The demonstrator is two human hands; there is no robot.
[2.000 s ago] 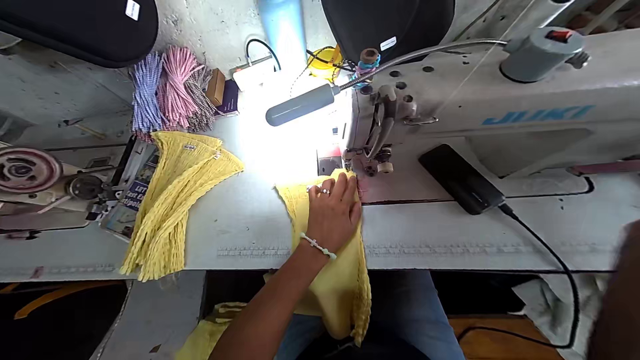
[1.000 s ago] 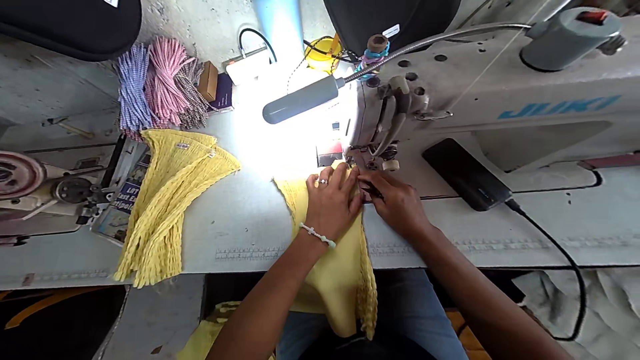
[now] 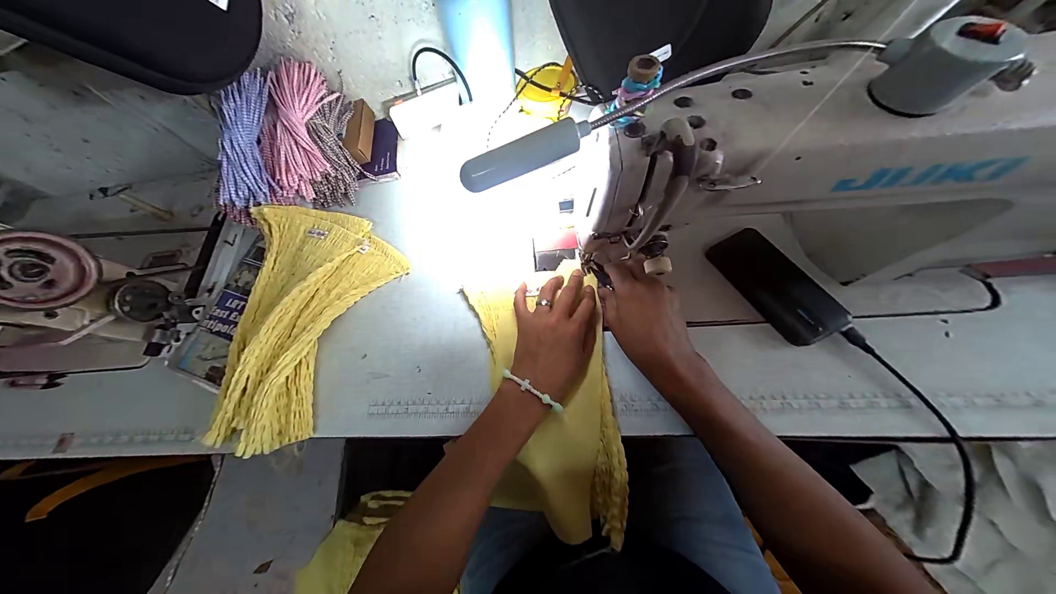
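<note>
My left hand (image 3: 561,326), with a ring and a beaded bracelet, lies flat on a yellow fabric piece (image 3: 549,462) with fingers slightly spread. The fabric runs from the needle area of a Juki sewing machine (image 3: 833,165) over the table edge toward my lap. My right hand (image 3: 643,309) is beside the needle area, its fingers around a small dark tool (image 3: 602,275), which looks like thread snips; its tip is near the fabric's upper end. A gray work lamp (image 3: 521,155) lights the spot. At left lie stacked yellow smocked fabric pieces (image 3: 289,330).
Bundles of blue cords (image 3: 243,136) and pink cords (image 3: 295,124) lie behind the stack, near a small brown box (image 3: 360,130). A black power bank or phone (image 3: 780,285) with a cable rests on the machine bed. Part of another machine (image 3: 49,268) stands at far left.
The right hand came in from the right to the needle area and now has a small dark tool in its fingers. The left hand has stayed on the yellow fabric.
</note>
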